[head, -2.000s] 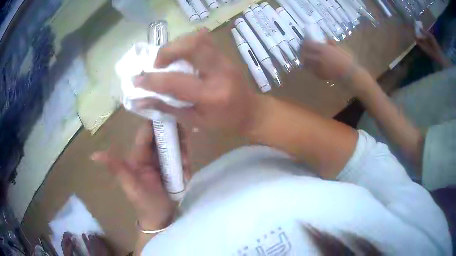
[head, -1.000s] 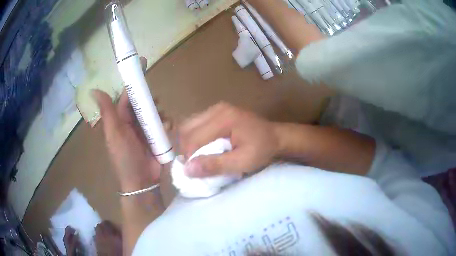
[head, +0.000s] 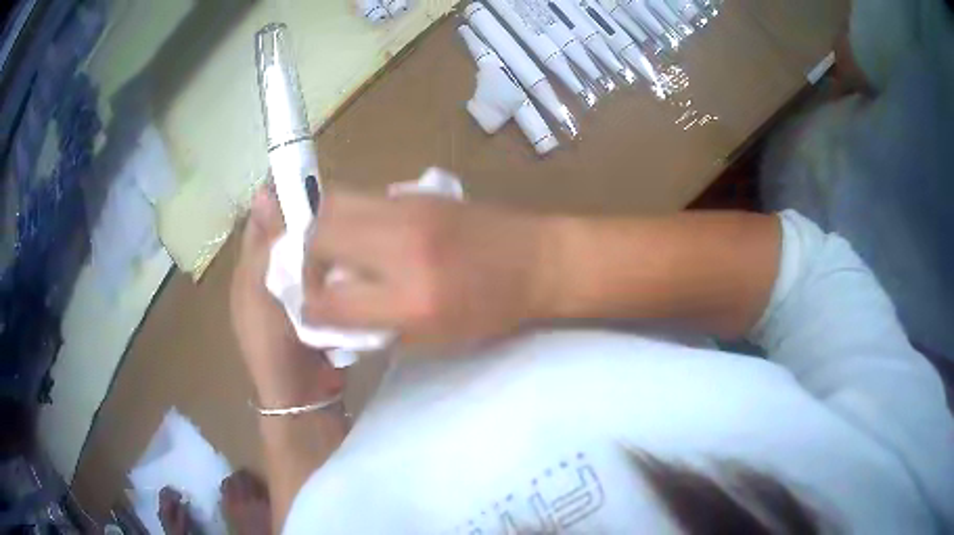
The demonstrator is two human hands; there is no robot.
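Observation:
A white pen-shaped device (head: 291,157) stands out upward from my hands, its clear cap at the top and a dark oval panel on its side. My left hand (head: 262,313) holds its lower body from behind, partly hidden. My right hand (head: 398,266), slightly blurred, grips a crumpled white cloth (head: 288,277) pressed around the device's lower body. Part of the cloth also sticks out above my right hand. The device's lower end is mostly hidden by the cloth and hand.
Several similar devices (head: 544,47) lie in a row on the brown surface (head: 596,172) at the top, a small white pad (head: 495,99) on the nearest ones. A cream sheet (head: 220,115) lies upper left. Another person's fingers touch white paper (head: 178,465) lower left. Another person is at right.
My right hand has moved up and left from beside the device's bottom onto its body with the cloth. The device has turned, showing its dark panel. The neighbour's arm has withdrawn from the row.

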